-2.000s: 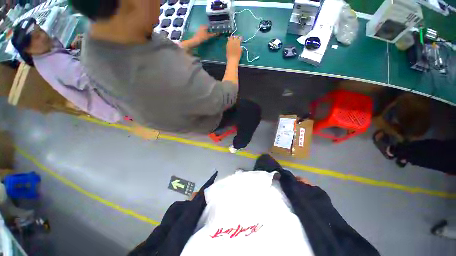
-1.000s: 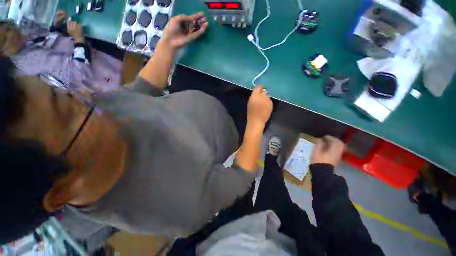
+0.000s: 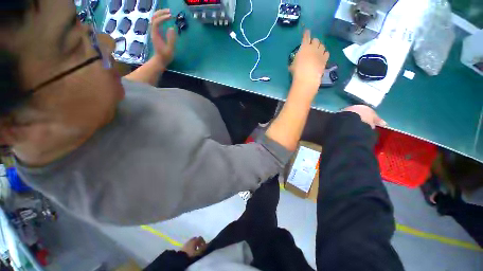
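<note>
My right hand (image 3: 365,114) rests on the front edge of the green bench (image 3: 429,119), its fingers extended and nothing seen in it. My left hand (image 3: 194,246) hangs low at the bottom, small and blurred, its fingers loosely curled. Just beyond my right hand, a black rounded unit (image 3: 372,67) lies on a long white strip (image 3: 368,91). To its left, another person's hand covers part of a dark grey housing (image 3: 329,75). A black unit (image 3: 289,14) lies further back. A looped white cable (image 3: 258,61) lies on the bench.
A person in a grey shirt (image 3: 185,153) leans at the bench on the left. A power supply (image 3: 214,13) with red digits and a blister tray (image 3: 124,32) stand beyond. A clear bag (image 3: 433,45) lies right. Below are a red stool (image 3: 408,161) and a carton (image 3: 312,185).
My right hand has moved from above the floor onto the bench edge. My left hand has come into view. The other person's hand has left the cable and reached right to the housing.
</note>
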